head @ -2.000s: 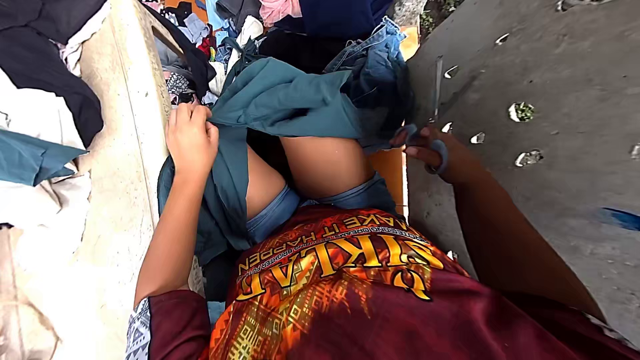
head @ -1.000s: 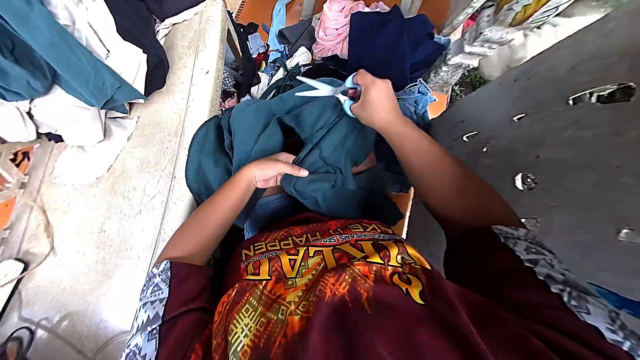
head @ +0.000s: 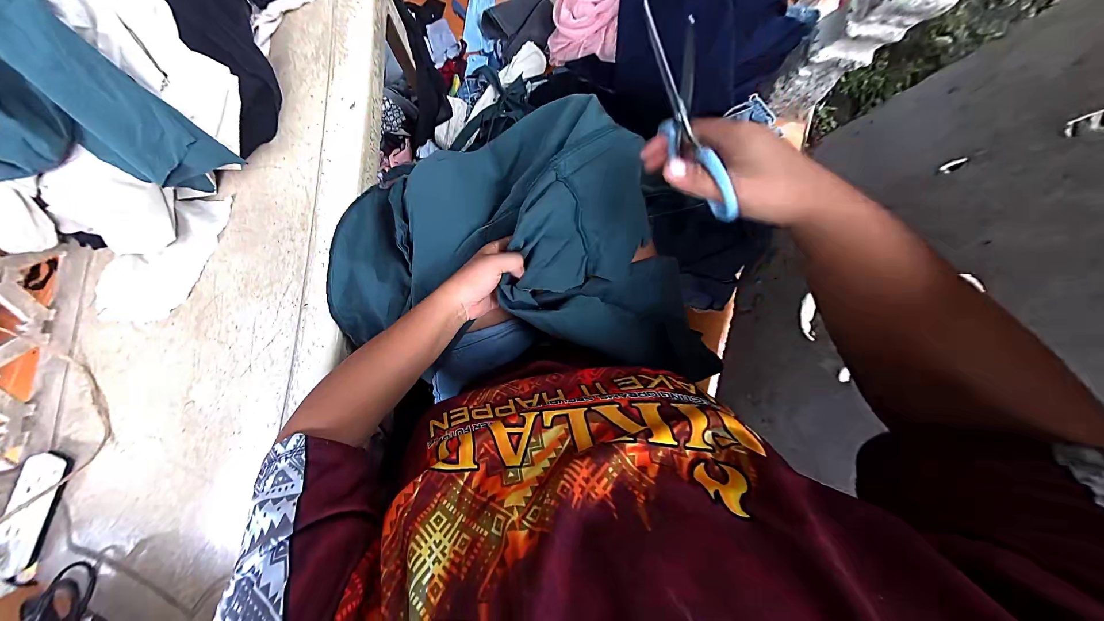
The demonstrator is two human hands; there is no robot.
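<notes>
Dark teal fabric (head: 526,190) lies bunched across my lap, with seams showing on it. My left hand (head: 490,278) grips a fold of this cloth near its middle. Above and right of the cloth, my right hand (head: 742,168) holds a pair of scissors (head: 683,108) by light blue handles. The metal blades point up and away from me, slightly parted, with no cloth between them. The fingertips of my left hand are partly hidden in the folds.
A pale ledge (head: 267,216) runs along the left, bearing white, black and teal cloths (head: 129,103). Mixed clothes (head: 509,52) are piled ahead, beside navy fabric (head: 742,52). A grey wall with holes (head: 975,207) stands at the right. A cable (head: 65,595) lies lower left.
My left hand has gone from the cloth's left edge to its middle. My right hand came up from low beside the wall to over the cloth, and has since moved off to the right with the scissors.
</notes>
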